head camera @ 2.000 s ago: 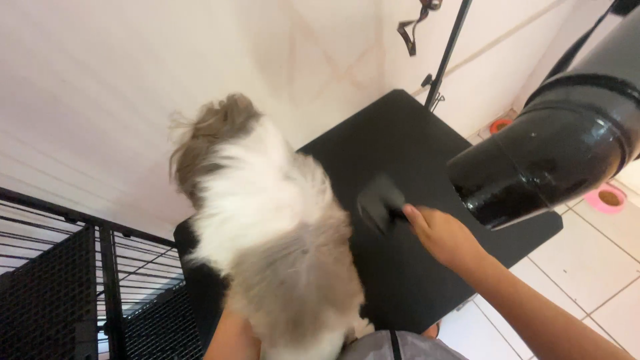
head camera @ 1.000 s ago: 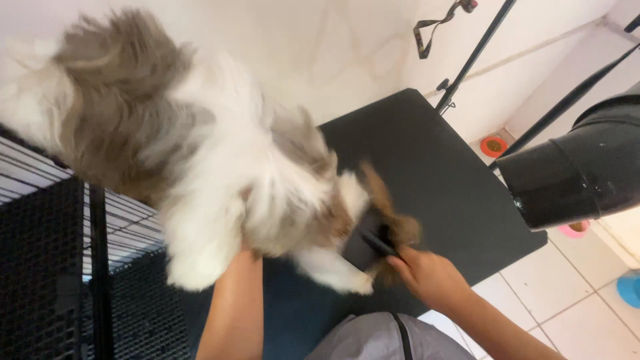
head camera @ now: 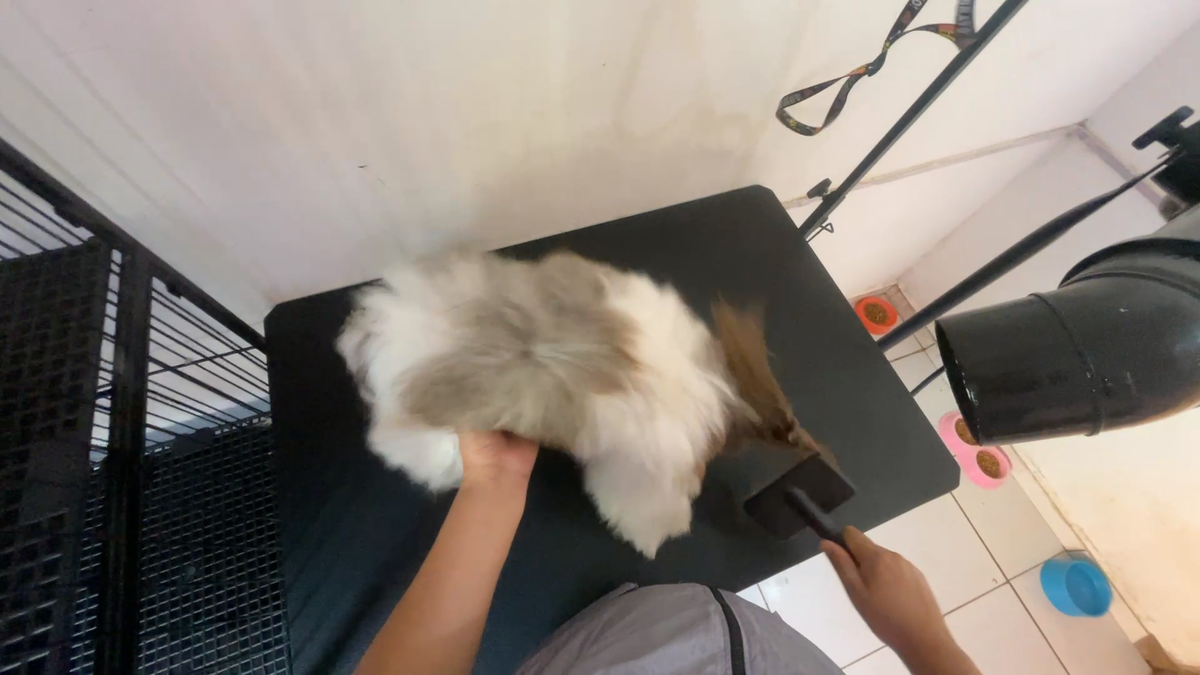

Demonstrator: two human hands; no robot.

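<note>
A fluffy white and grey-brown dog point(head camera: 534, 356) stands on a black grooming table point(head camera: 806, 281), with its brown-haired head toward the right, partly blurred. My left hand point(head camera: 497, 457) reaches under the near side of its body, the fingers hidden beneath the fur; whether they grip is not visible. In my right hand point(head camera: 877, 572) is the handle of a black slicker brush point(head camera: 800, 497), its flat back facing up. The brush head is beside the long brown hair point(head camera: 755, 375) at the dog's right-hand end in view.
A black dryer nozzle point(head camera: 1022, 366) juts in from the right. Behind the table rises a metal grooming arm point(head camera: 914, 112) with a patterned loop strap point(head camera: 834, 94). A black wire cage point(head camera: 136, 375) stands at left. Red point(head camera: 876, 315), pink point(head camera: 980, 455) and blue bowls point(head camera: 1076, 586) are on the tiled floor.
The dog has turned from lying up and down in the view to lying across it. My right hand with the brush has moved from the brown hair to just below it.
</note>
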